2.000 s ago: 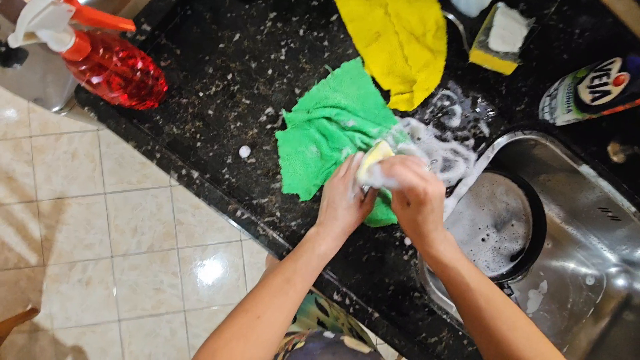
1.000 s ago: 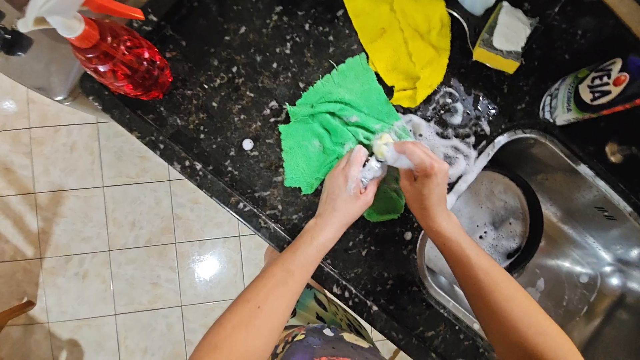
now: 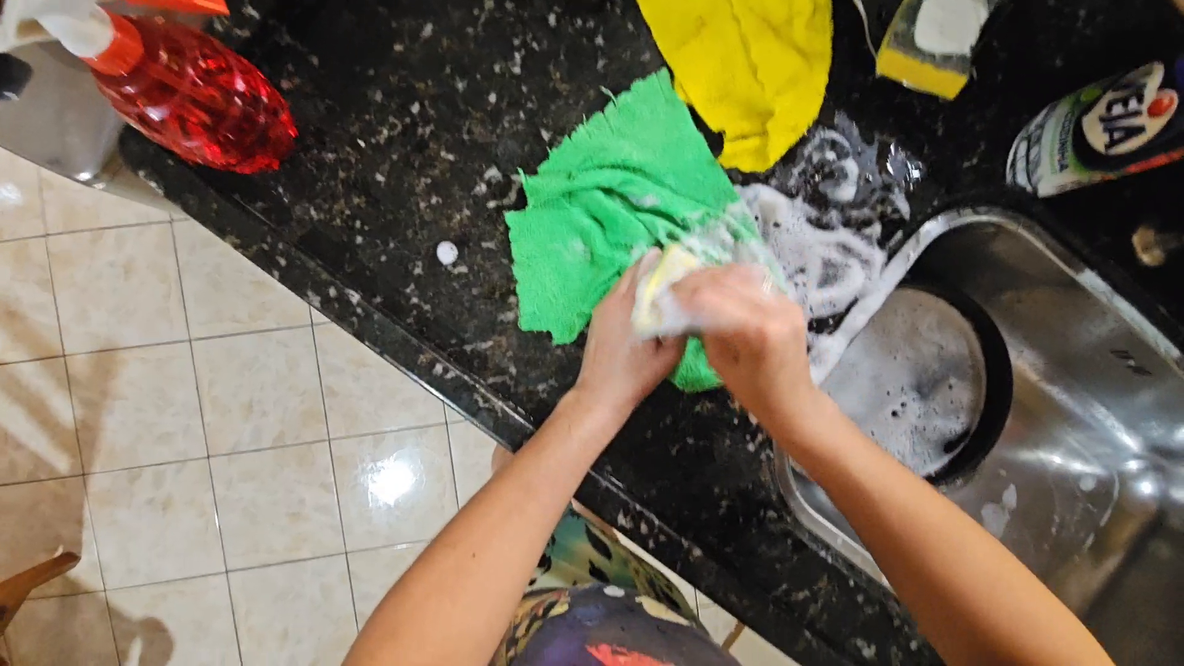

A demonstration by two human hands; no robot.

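My right hand [image 3: 745, 324] grips a pale yellow, foamy sponge [image 3: 664, 287] and is blurred. Close against it, my left hand [image 3: 624, 347] is curled around something that the sponge and fingers mostly hide. Both hands are over the lower right part of a rumpled green cloth [image 3: 592, 213] on the dark speckled counter. White suds [image 3: 819, 250] lie on the counter to the cloth's right. A yellow cloth [image 3: 754, 65] is spread just above the green one.
At right is a steel sink [image 3: 1064, 370] holding a round dark-rimmed pan [image 3: 911, 379] with soapy liquid. A Veja bottle [image 3: 1096, 129] and a yellow sponge [image 3: 925, 69] with white stuff on it lie above. A red spray bottle [image 3: 199, 97] is at upper left, near the counter edge [image 3: 370, 333].
The sponge now covers the small shiny object that showed between my hands one second ago. My hands have stayed over the green cloth.
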